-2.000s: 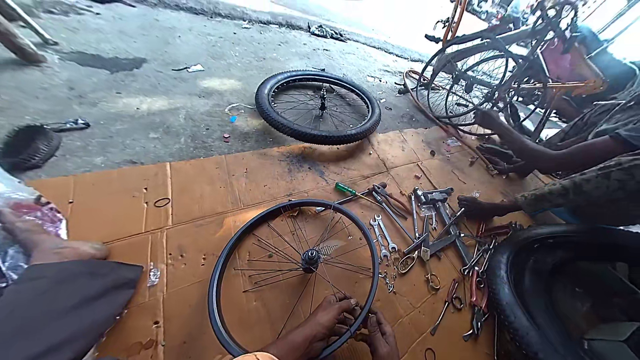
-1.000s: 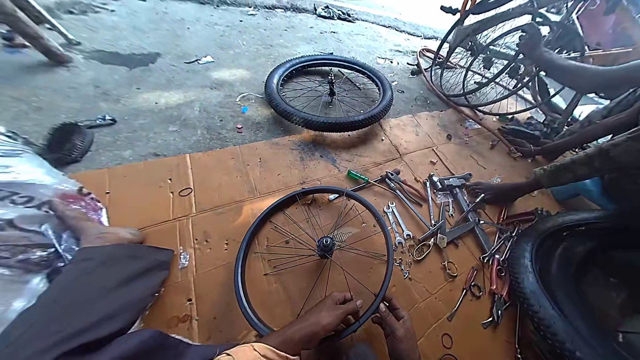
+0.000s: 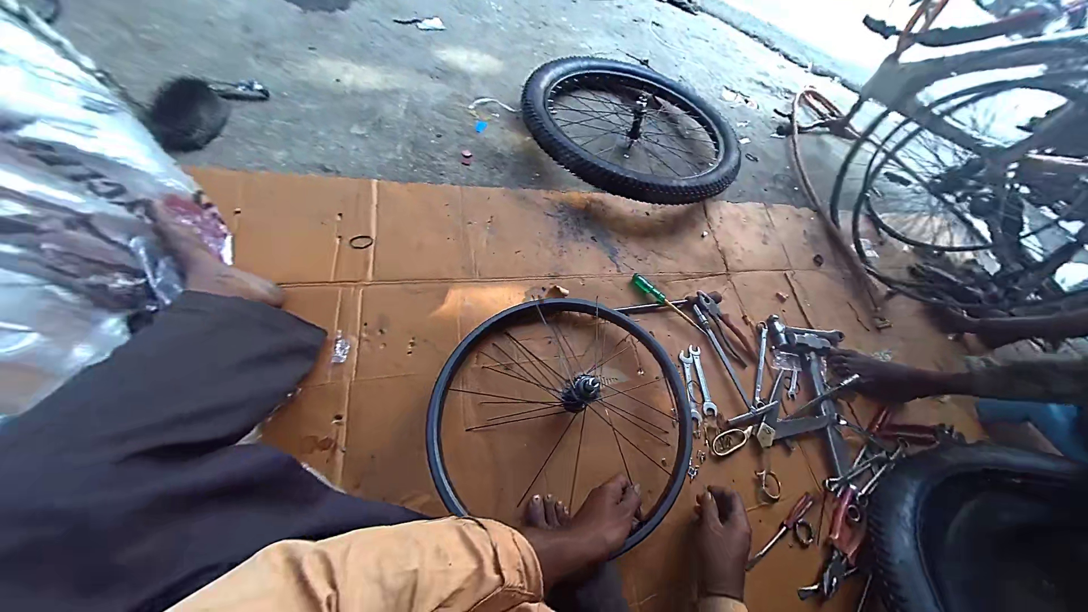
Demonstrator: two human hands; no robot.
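A black bicycle rim lies on the cardboard in front of me, with a hub at its middle and loosely fanned spokes, several with free ends short of the rim. My left hand is at the near right part of the rim, its fingers bent by a spoke; what they grip is too small to tell. My right hand is just outside the rim on the right, apart from it, fingers curled; whether it holds anything is unclear. Toes show under my left wrist.
Right of the rim lie combination wrenches, a green screwdriver, pliers, a hammer and scissors. A tyre, bicycles and another person's limb are at right. A tyred wheel lies beyond.
My right hand has moved away from the rim, which it was at in the earlier frames. My left hand stays by the rim's near part. The view has shifted.
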